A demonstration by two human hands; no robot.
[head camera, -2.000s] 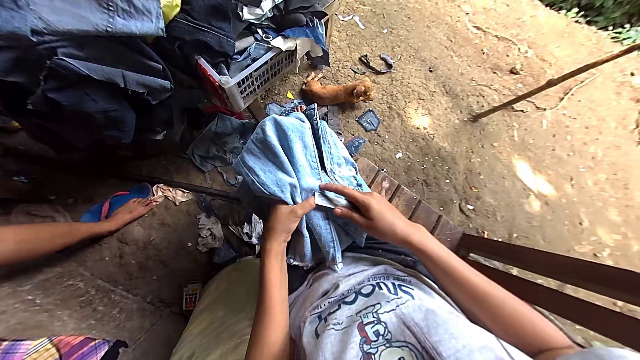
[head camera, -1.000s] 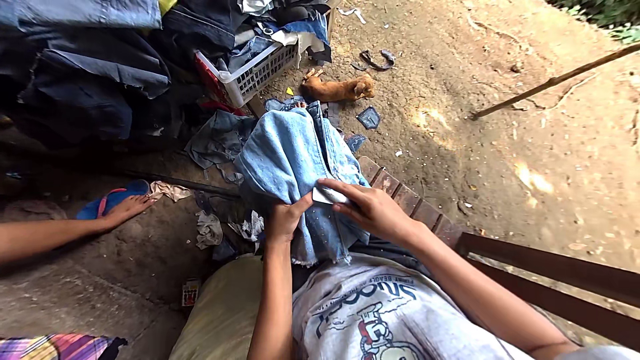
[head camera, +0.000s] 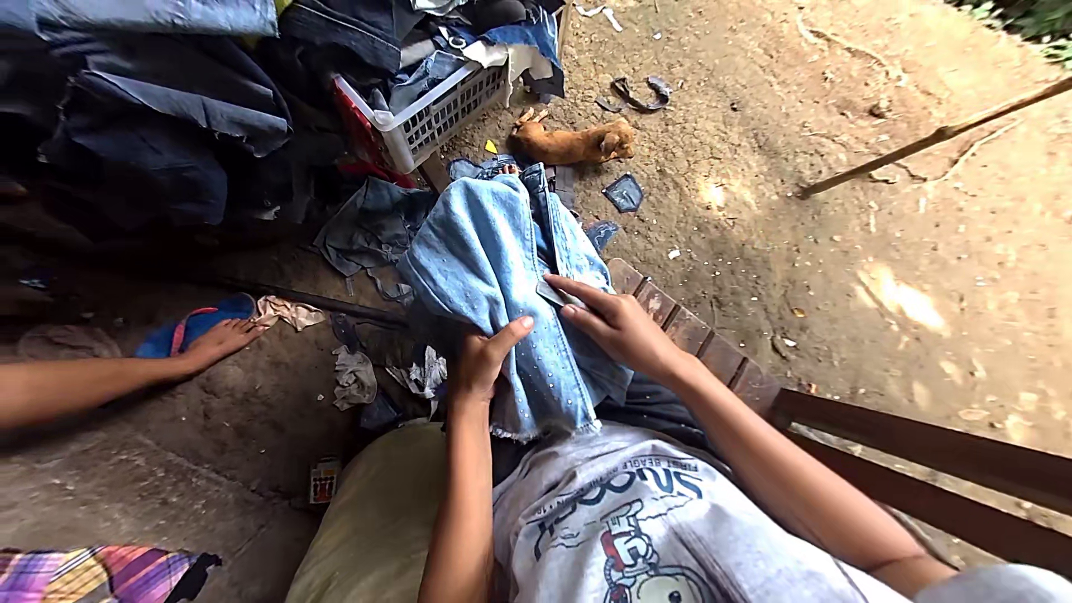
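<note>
A light blue denim garment point(head camera: 477, 243) with small studs and a frayed edge lies over my lap. My left hand point(head camera: 486, 356) grips its near part, thumb on top and fingers hidden in the cloth. Between the thumb and fingers of my right hand point(head camera: 607, 318) is a small flat metal blade point(head camera: 556, 294), which rests against the denim beside a seam, a little right of and beyond my left thumb.
A white plastic crate point(head camera: 444, 117) of denim scraps stands beyond, beside piled dark jeans point(head camera: 167, 117). A brown dog point(head camera: 574, 144) lies on the dirt. A wooden slatted bench point(head camera: 720, 356) is at right. Another person's bare foot point(head camera: 222, 343) is at left, near a blue sandal point(head camera: 188, 327).
My right hand and the blade have moved up along the denim, away from my left hand. The two hands were close together at the blade before.
</note>
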